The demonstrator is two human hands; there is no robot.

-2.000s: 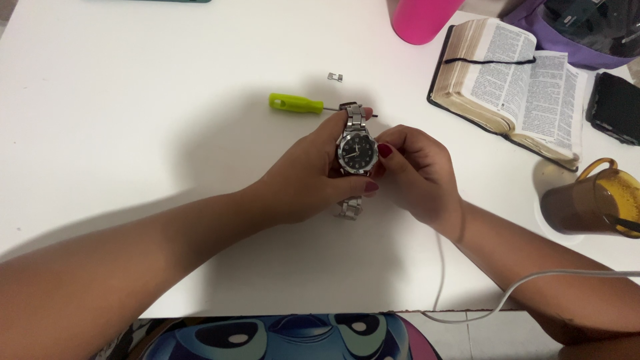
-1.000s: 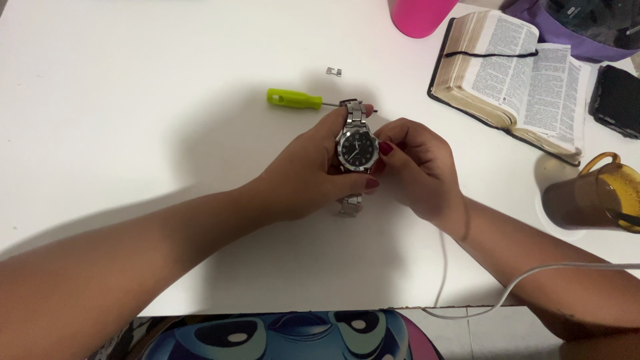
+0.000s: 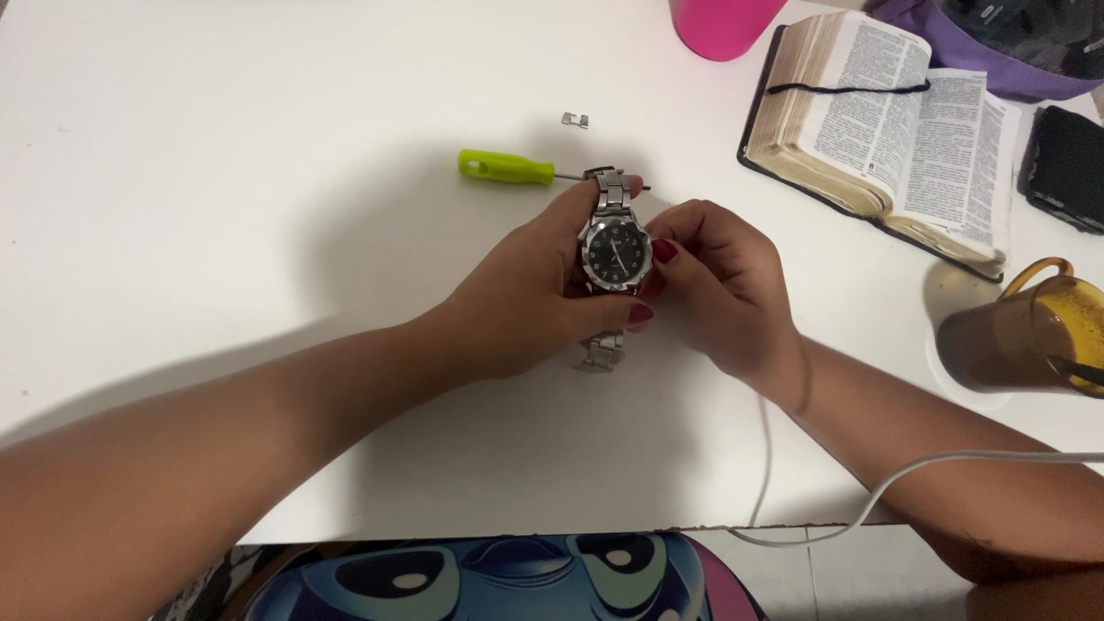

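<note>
A wristwatch [image 3: 617,254] with a black dial and a silver metal bracelet is held over the white table by my left hand [image 3: 543,276], its thumb below the case. My right hand [image 3: 724,280] pinches at the right side of the case, where the crown sits; the crown itself is hidden by the fingertips. Behind the watch lies a screwdriver with a lime-green handle [image 3: 506,167], its shaft partly covered by the bracelet and fingers. A small metal bracelet link [image 3: 575,120] rests on the table beyond the screwdriver.
An open book [image 3: 871,129] with a ribbon marker lies at the back right, near a pink cup [image 3: 724,26], a purple bag [image 3: 992,73] and a black phone-like object [image 3: 1065,168]. An amber glass mug [image 3: 1018,332] stands at the right. A white cable [image 3: 914,466] crosses my right forearm.
The watch hands stand at a different position on the dial than in the earlier frames. Both my hands keep nearly the same place on the watch.
</note>
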